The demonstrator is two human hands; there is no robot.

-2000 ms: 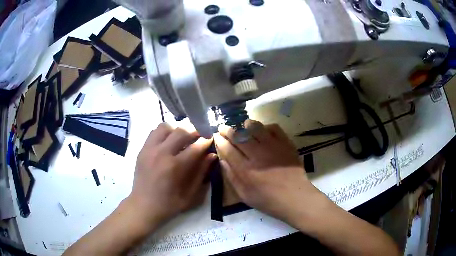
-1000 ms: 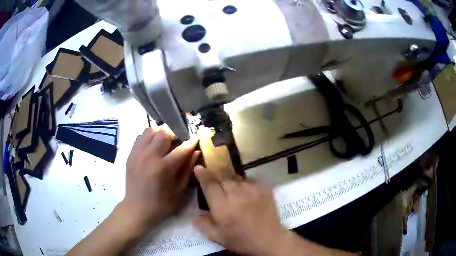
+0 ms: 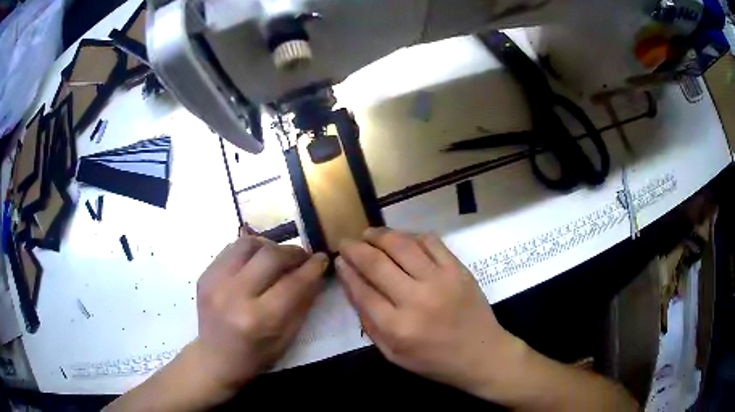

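A tan panel (image 3: 338,193) with black borders lies lengthwise on the machine bed, its far end under the presser foot (image 3: 324,146). My left hand (image 3: 256,302) pinches the near left corner of the panel at its black edge. My right hand (image 3: 415,298) holds the near end beside it, fingertips on the black border. The two hands' fingertips are close together. The needle tip cannot be made out.
The white machine head (image 3: 379,28) spans the top. Black scissors (image 3: 564,145) lie right, over a long dark rod (image 3: 459,175). Fanned black strips (image 3: 129,170) lie left; bordered panels (image 3: 93,66) pile at far left. A black offcut (image 3: 467,197) lies right of the panel.
The panel, first mostly hidden under my hands, now lies exposed below the foot. Both hands have moved to its near end. The camera view has shifted, so the machine head sits higher.
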